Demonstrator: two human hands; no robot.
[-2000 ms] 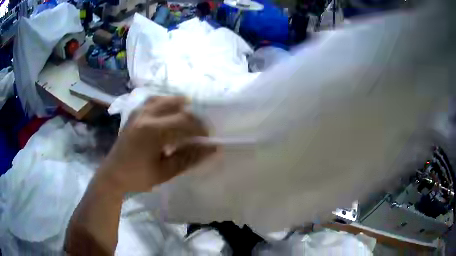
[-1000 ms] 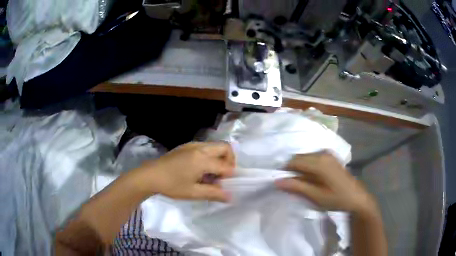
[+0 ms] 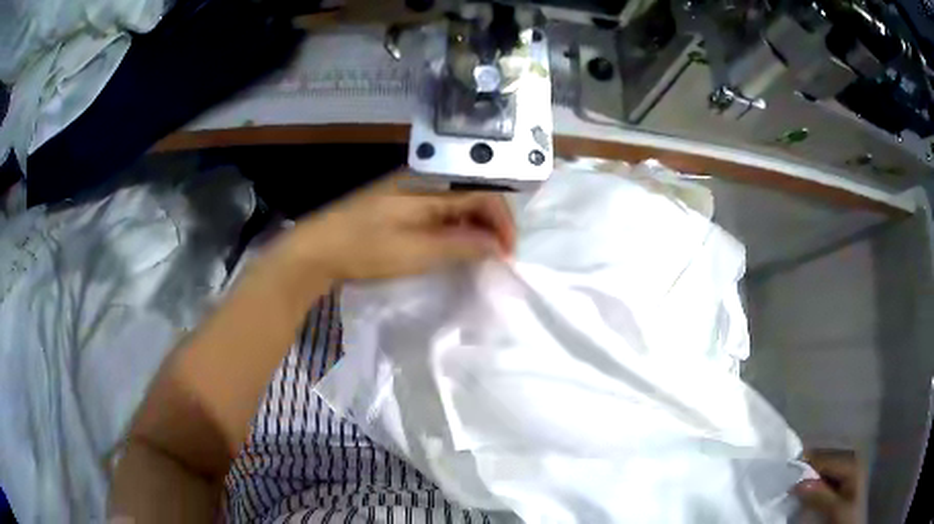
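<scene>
A white garment (image 3: 614,379) hangs over the lap and below the plate, stretched between my hands. My left hand (image 3: 440,227) is slightly blurred and pinches its upper edge just below the silver plate. My right hand (image 3: 832,489) is at the lower right, partly cut off by the frame edge, and holds the garment's far end. The silver feed plate (image 3: 481,154) with dark round holes sticks out over the table edge. Shiny clamp parts (image 3: 487,77) sit above it. No cloth lies on the plate.
A pale table (image 3: 348,87) has a brown edge and printed ruler. A white garment pile (image 3: 82,338) lies at left. More white cloth (image 3: 61,51) lies on dark cloth at the upper left. A metal mechanism (image 3: 737,97) stands right of the head. A grey bin-like panel (image 3: 891,328) is at right.
My left hand has moved up towards the plate with the garment edge. My right hand has moved down and far right, so the cloth is now spread out.
</scene>
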